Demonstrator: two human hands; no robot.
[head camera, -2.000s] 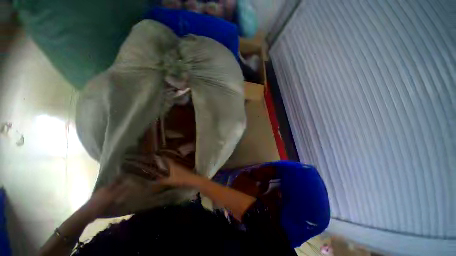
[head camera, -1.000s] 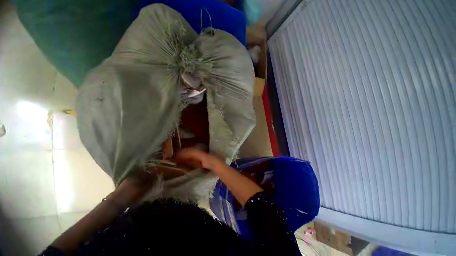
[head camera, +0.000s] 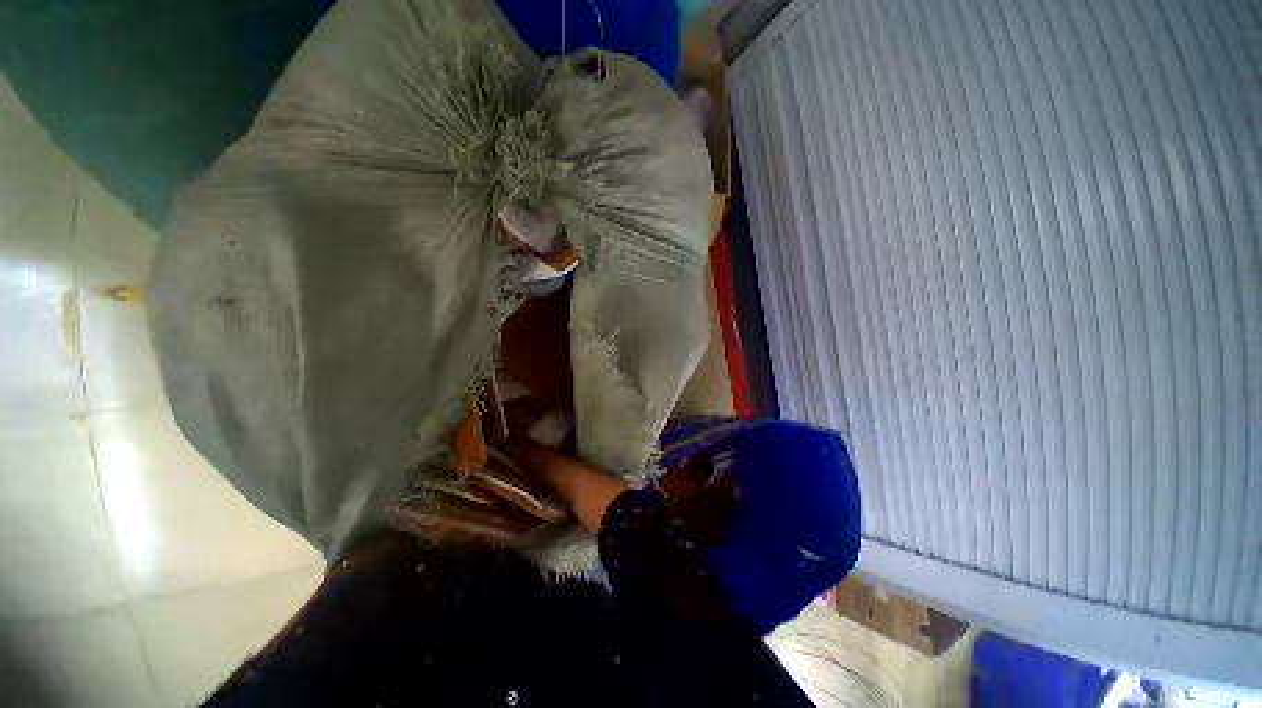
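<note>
The big grey-beige woven sack (head camera: 374, 263) stands right in front of me, its neck gathered and frayed, with a torn opening in its side. Orange-brown cut pieces (head camera: 485, 495) with paler edges lie in and at the lower end of the opening. My right hand (head camera: 543, 463) is inside the opening among the pieces; its fingers are hidden, so its grip cannot be told. My left hand is not visible; the left sleeve runs to the sack's lower edge. The blue bin (head camera: 789, 519) stands right of the sack with brown pieces in it.
A dark green sack (head camera: 125, 97) is at the upper left. A blue container (head camera: 609, 28) is behind the sack. The white ribbed shutter (head camera: 1010, 277) bounds the right side. A cardboard piece (head camera: 900, 616) and a blue object (head camera: 1038, 674) are at the lower right.
My right hand has gone deeper into the opening. My left hand, earlier visible at the sack's lower left edge, has gone out of sight. The view has moved closer to the sack.
</note>
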